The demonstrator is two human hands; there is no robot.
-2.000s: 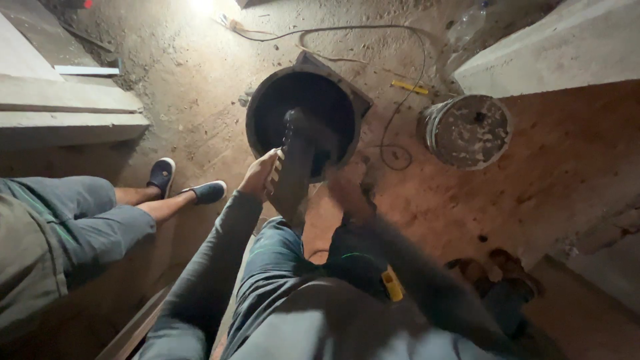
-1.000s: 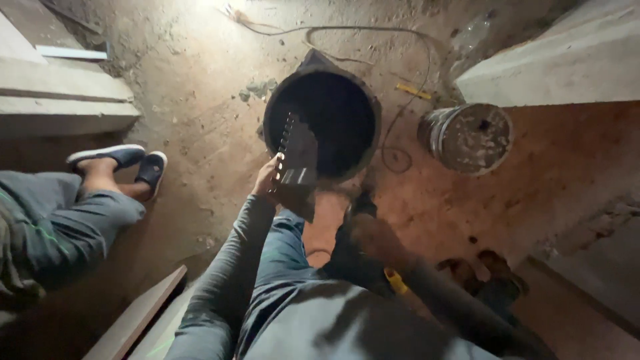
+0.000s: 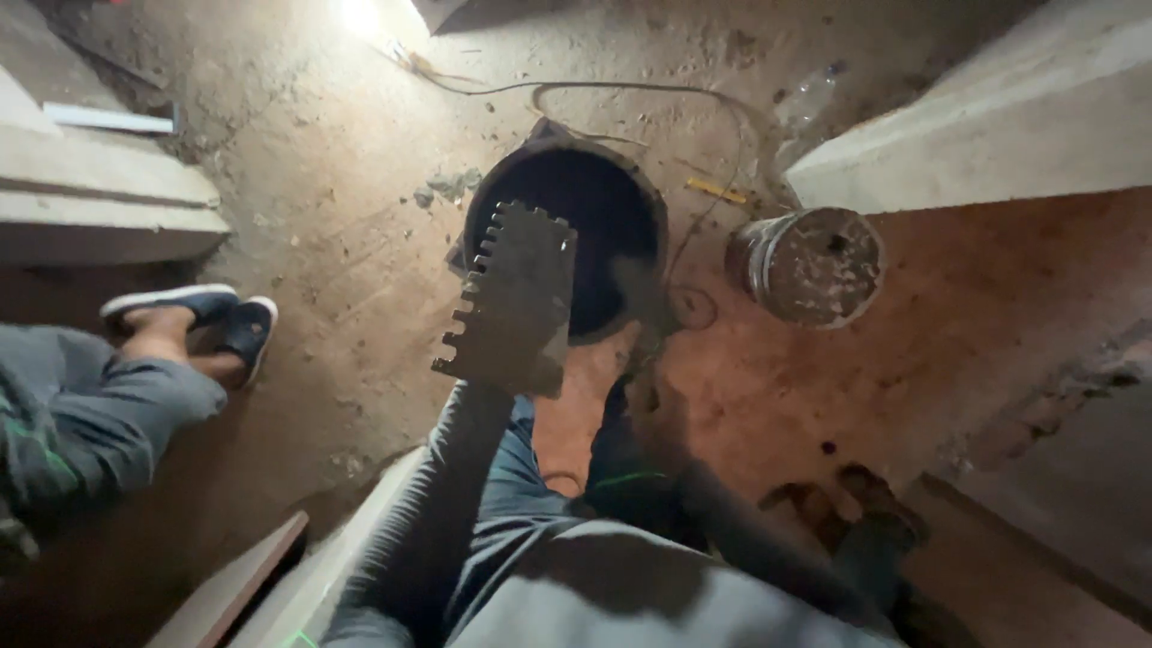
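Observation:
A notched trowel (image 3: 517, 301) with a flat metal plate, its teeth along the left and far edges, is tilted over the near left part of a round black bucket (image 3: 661, 243). My left forearm runs up to the trowel's near end; my left hand is hidden behind the plate, holding the tool. Blurred and dim, my right hand (image 3: 652, 382) is just beyond my knee, close to the bucket's near right rim. Whether it holds anything cannot be made out. The bucket's inside is dark, and what it contains is not visible.
A mortar-stained pail (image 3: 823, 268) stands right of the bucket, with a yellow tool (image 3: 715, 190) behind it. A cable (image 3: 621, 85) loops over the dirty floor. Another person's legs (image 3: 162, 387) are at left. Pale slabs (image 3: 981, 126) jut in at the right and left.
The trowel has turned so its broad face shows, and it now covers my left hand, which was visible before. My right hand has moved from over my lap towards the bucket's near right rim.

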